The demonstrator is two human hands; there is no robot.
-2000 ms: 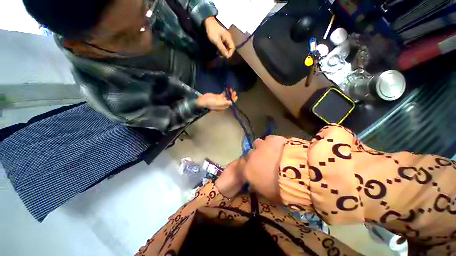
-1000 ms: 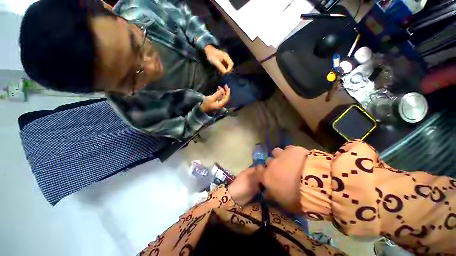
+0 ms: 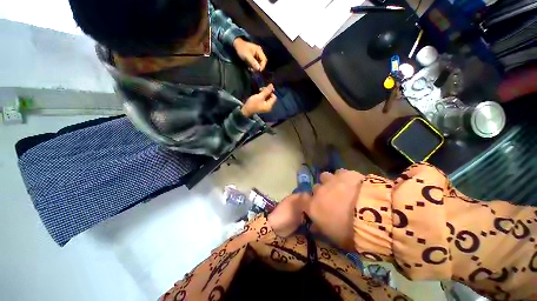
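Note:
Thin dark cord strands [image 3: 301, 130] hang between a seated person's hands and mine, faint against the pale floor. My left hand [image 3: 287, 214] and my right hand [image 3: 334, 203] are together at the lower middle, in front of my body, fingers closed on the dark cord. The fingertips are blurred and the exact grip is hidden. The seated person's two hands [image 3: 259, 101] are raised close together at the upper middle, pinching a dark part of the cord.
A brown desk [image 3: 353, 126] at the right bears a black mouse pad [image 3: 353, 76], papers [image 3: 306, 23], a yellow-rimmed dark square [image 3: 417, 140] and a silvery-topped jar [image 3: 487, 119]. A checked dark cloth [image 3: 100, 170] lies at the left. Small packets [image 3: 234, 196] are near my left hand.
The view has shifted, so the desk shows farther right than at first. The person's hands have drawn nearer each other and the head is lower over them. My hands stay together.

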